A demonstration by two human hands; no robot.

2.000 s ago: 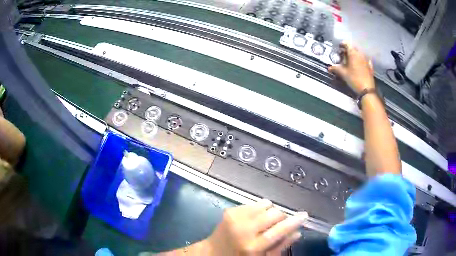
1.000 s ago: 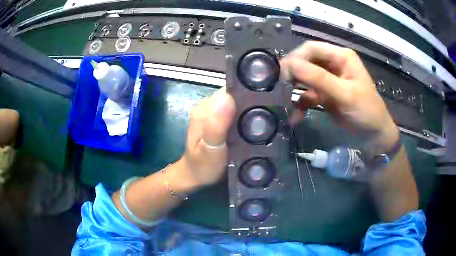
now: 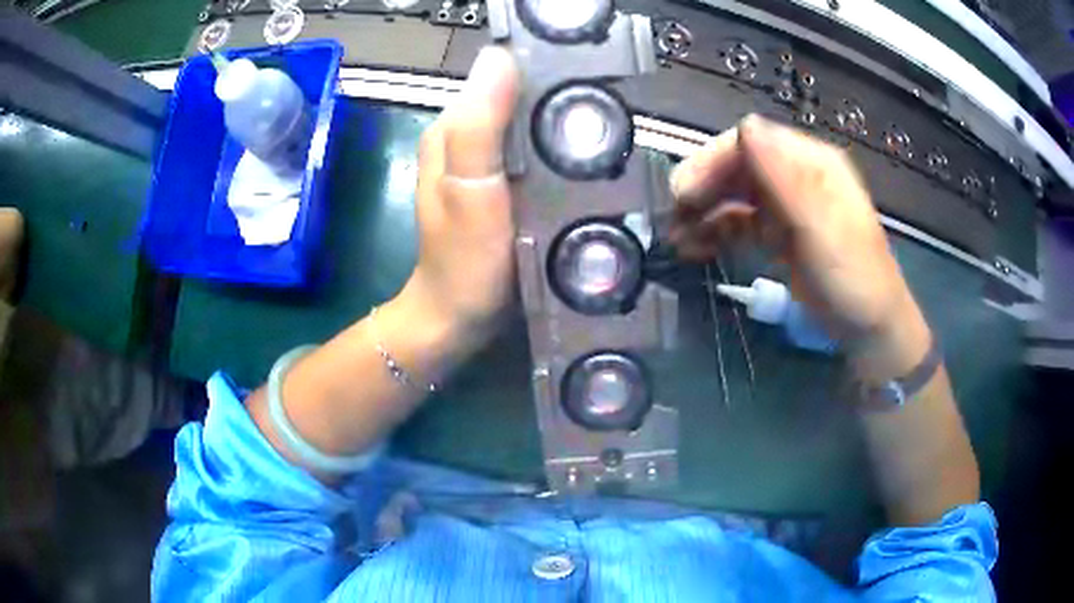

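Observation:
My left hand [image 3: 465,224] holds the long grey-brown fixture bar [image 3: 601,442] upright by its left edge. Several round units with thick black rims and shiny purplish centres sit in a column in it; one is the round unit [image 3: 597,266], and the top one is cut off by the picture's edge. My right hand [image 3: 789,224] is just right of the bar, its fingers curled and bunched towards the bar's right edge. A small pale spot and something dark show by its fingertips; whether it grips anything is unclear.
A blue bin [image 3: 224,262] at left holds a squeeze bottle [image 3: 262,106] and a white wipe [image 3: 264,200]. Thin tweezers [image 3: 733,342] and a dispensing bottle [image 3: 771,302], partly behind my right hand, lie on the green bench. Line plates [image 3: 877,141] run along the back.
My right hand has come back from the far line, and my left hand has taken up the bar. Since one second ago, the bar has moved up in view and its top is cut off.

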